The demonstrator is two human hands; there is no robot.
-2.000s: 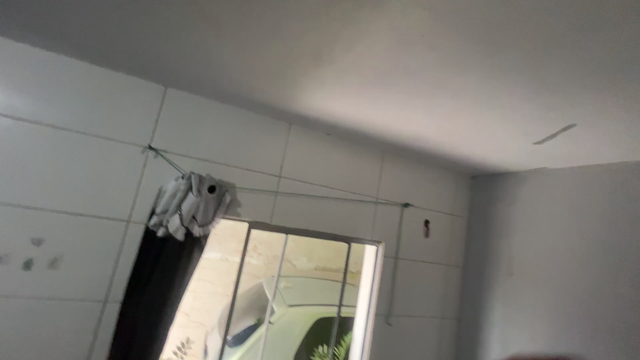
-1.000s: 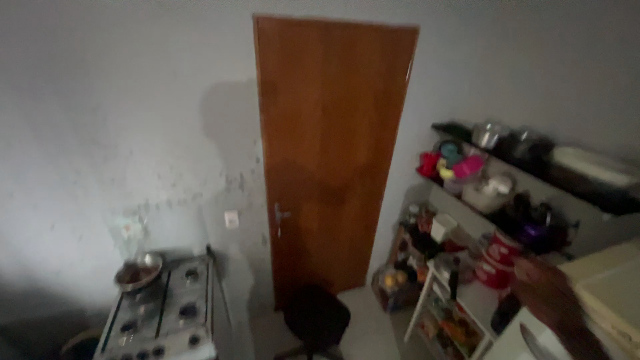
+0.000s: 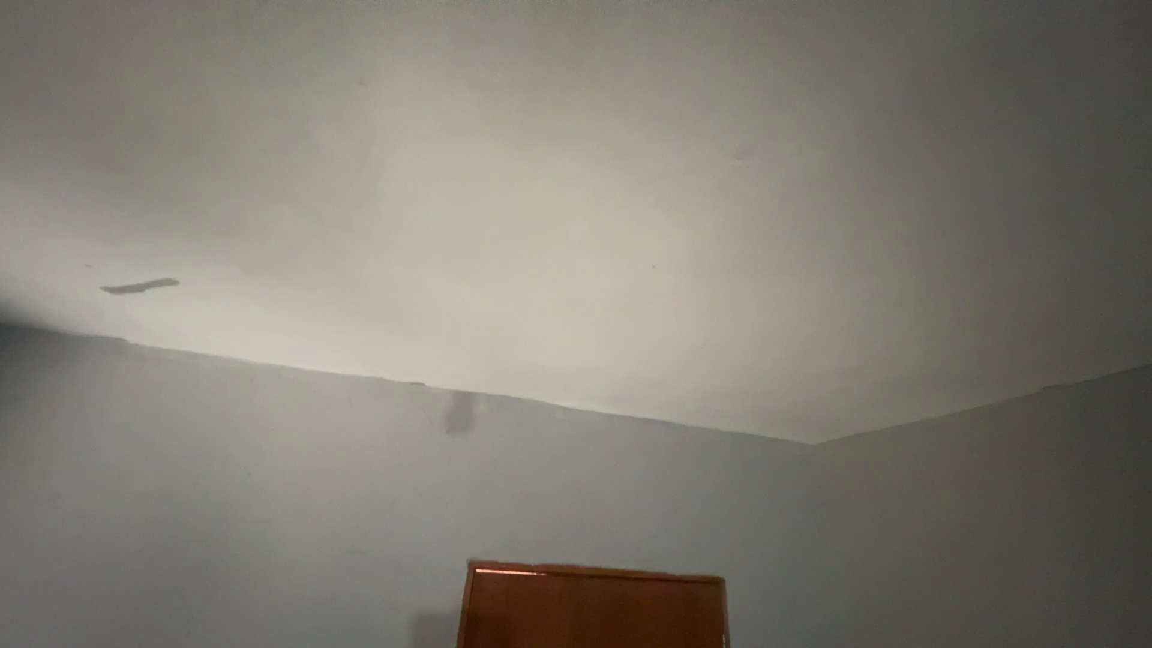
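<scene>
Neither my left hand nor my right hand is in the head view, so what they hold or touch is hidden. The view takes in mostly a pale ceiling (image 3: 558, 207) with a dark elongated mark (image 3: 140, 286) at the left. Below it, the top of a brown wooden door (image 3: 594, 612) shows at the bottom edge, with a thin bright line along the left of its upper edge.
A grey wall (image 3: 270, 486) stands around the door and meets another wall (image 3: 990, 522) at a corner on the right. A dark patch (image 3: 461, 412) lies on the wall just under the ceiling.
The view has swung from the window wall down to the door, stove and shelves, then up to the ceiling. A hand seen at the lower right one second ago is out of view.
</scene>
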